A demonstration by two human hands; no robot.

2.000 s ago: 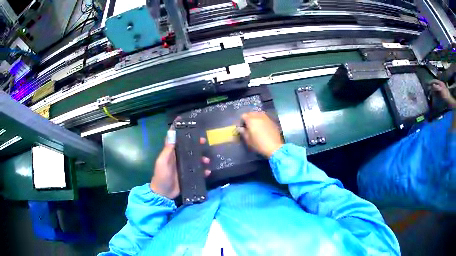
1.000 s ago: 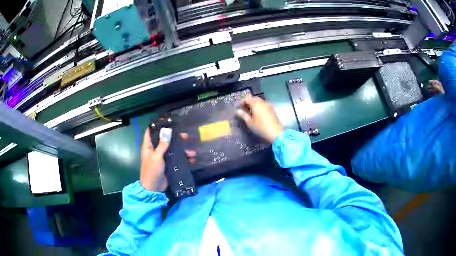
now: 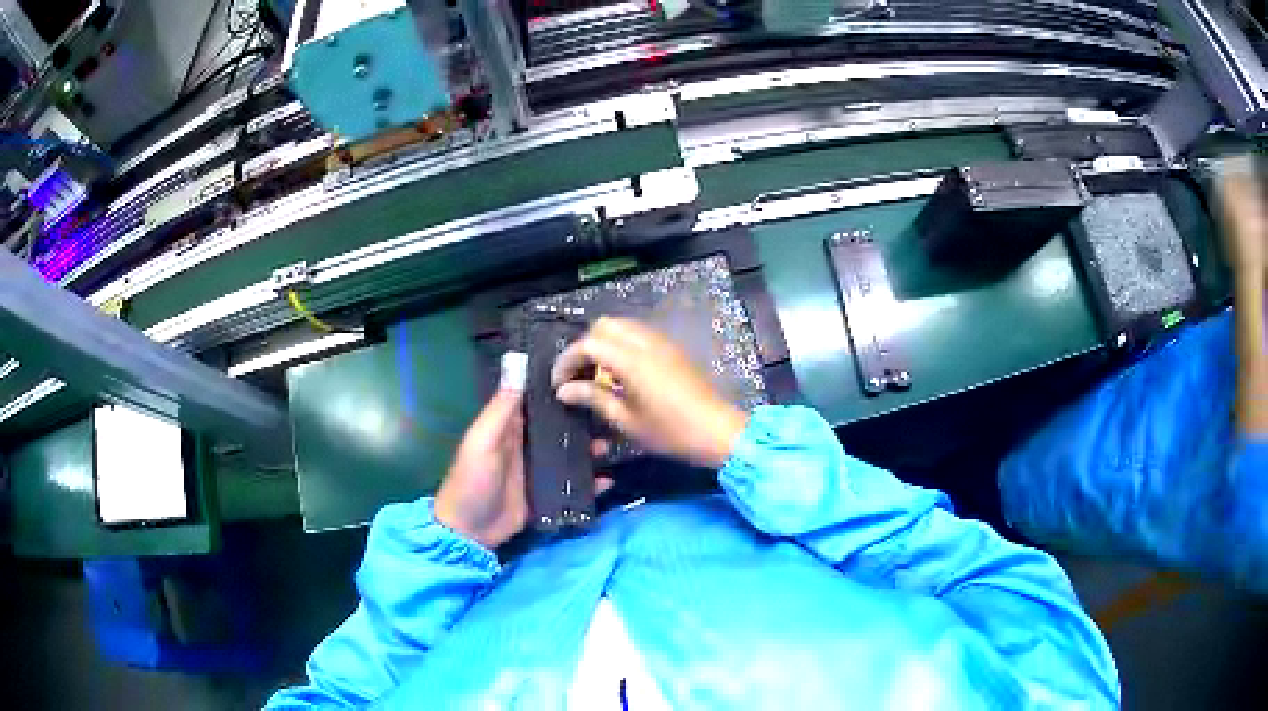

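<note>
My left hand (image 3: pixel 487 465) holds a long dark carrier fixture (image 3: pixel 558 465) nearly upright in view, with a white finger cot on one fingertip. My right hand (image 3: pixel 647 389) is over the upper part of the fixture, fingertips bent together against it; whether they pinch a small part cannot be told. Behind and to the right lies a black parts tray (image 3: pixel 668 299) scattered with small silvery parts, mostly along its top and right side. The right hand covers the middle of the tray; only a bit of yellow shows between its fingers.
Another carrier fixture (image 3: pixel 868 313) lies on the green ledge (image 3: pixel 973 333). A dark ribbed block (image 3: pixel 994 215) and a tray of grey specks (image 3: pixel 1136 257) are further right, beside another person's arm (image 3: pixel 1242 278). Conveyor rails (image 3: pixel 459 243) run behind. A white sheet (image 3: pixel 139 465) is at left.
My right hand has moved left from the tray onto the fixture. The fixture is more upright in view. The other person's hand at the right has risen.
</note>
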